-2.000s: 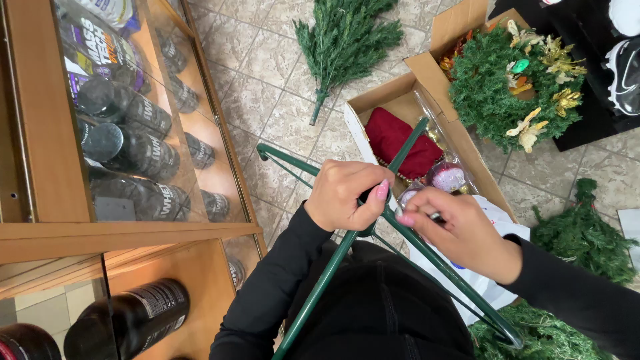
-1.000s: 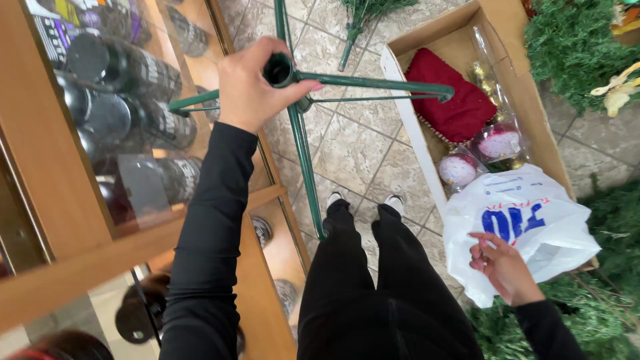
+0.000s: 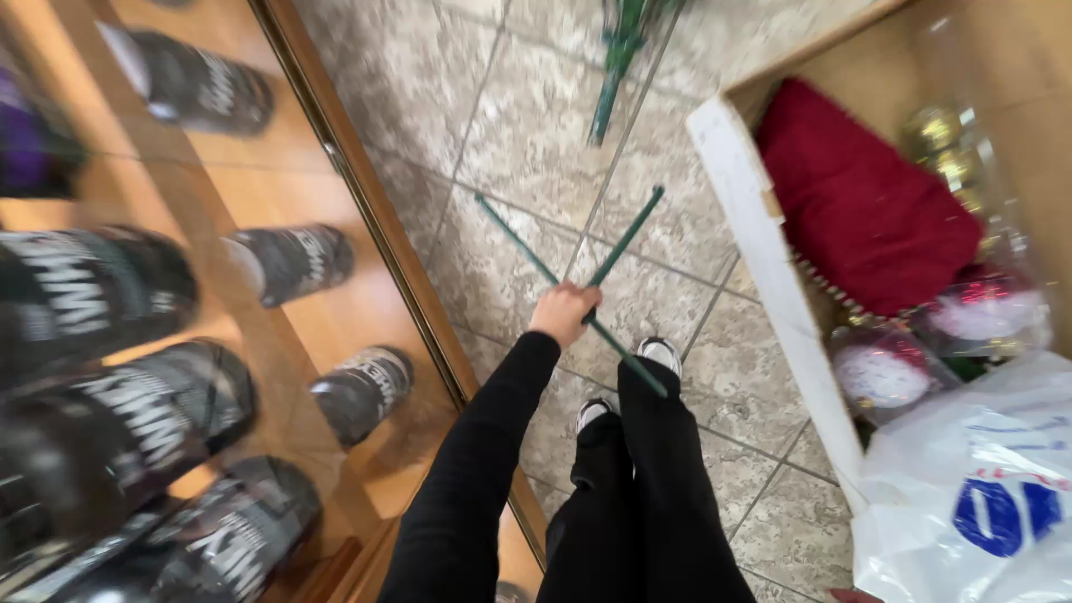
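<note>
My left hand grips a green metal tree stand at its hub, low down near the tiled floor in front of my shoes. Several legs of the stand spread out from the hub, one passing over my trouser leg. Of my right hand only a bit of finger shows at the bottom edge, beside a white plastic bag; its fingers are mostly out of view. The trunk end of a green artificial tree piece lies on the tiles beyond the stand.
A cardboard box on the right holds a dark red cloth, gold baubles and packed white-and-red ornaments. At left, a wooden display case with glass holds several dark bottles. Two white shoes stand on the tiles.
Both hands were at the stand two seconds ago; then my right hand came away from it towards the bag. My left hand has lowered the stand towards the floor.
</note>
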